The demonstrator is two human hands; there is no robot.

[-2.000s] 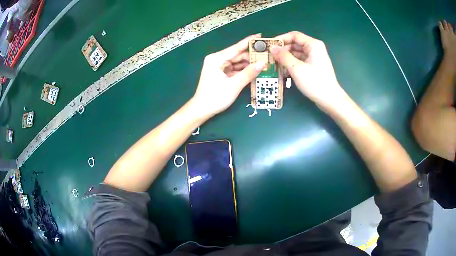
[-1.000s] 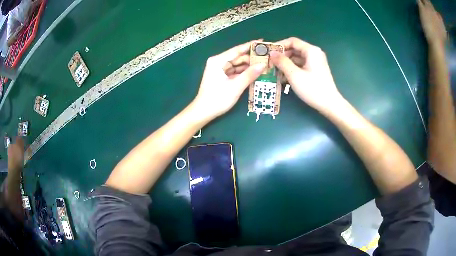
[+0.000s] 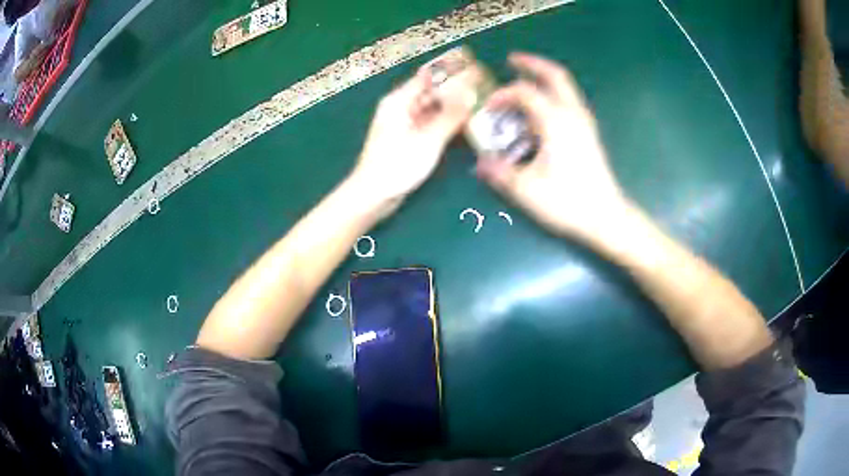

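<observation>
A handset unit (image 3: 504, 133) is held tilted between my hands above the green table and is blurred by motion; its white keypad end shows near my right fingers. My left hand (image 3: 415, 130) has its fingers around the far end of the unit. My right hand (image 3: 557, 139) grips the keypad end, with some fingers raised. The round disc cannot be made out. Curved white ring pieces (image 3: 472, 220) lie on the table below my hands.
A large dark smartphone (image 3: 396, 358) lies near my body. White rings (image 3: 364, 246) lie left of it. Units (image 3: 249, 28) lie beyond the pale strip (image 3: 307, 85), another unit (image 3: 118, 404) at lower left by dark parts (image 3: 79, 390). Another person's arm (image 3: 823, 93) is at right.
My hands have tilted and turned the unit from its upright, face-up pose. A unit has appeared at the top beyond the strip; others there have shifted down-left. The hand at far left is gone.
</observation>
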